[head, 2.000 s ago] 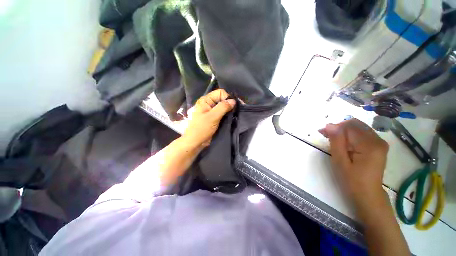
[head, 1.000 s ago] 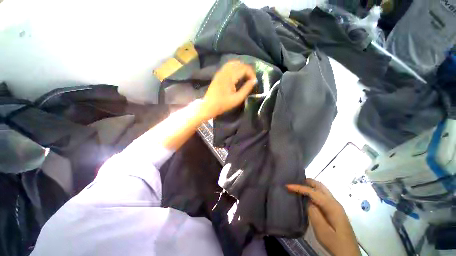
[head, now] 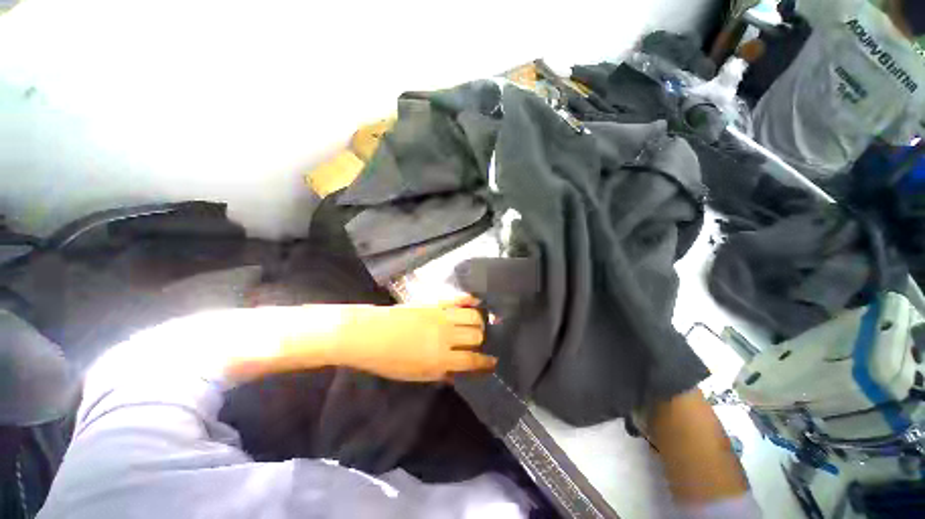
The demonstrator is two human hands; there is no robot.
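Observation:
A dark grey garment [head: 568,274] lies heaped and folded on the white table in front of me. My left hand [head: 446,340] is at its left edge, with the fingers on the grey cloth near the table's front edge. My right hand [head: 690,426] is at the garment's lower right corner; its fingers are hidden under the cloth, so its hold cannot be told.
The white and blue sewing machine [head: 827,365] stands at the right. A measuring scale [head: 553,471] runs along the table's front edge. More dark cloth [head: 801,264] lies at the back right and at the left [head: 152,253]. A person in a grey shirt [head: 842,86] is at the top right.
The view has swung right. The garment, earlier by the needle area and then lifted and turned, now lies spread differently. My left hand has come down to its near edge; my right hand has gone under its corner.

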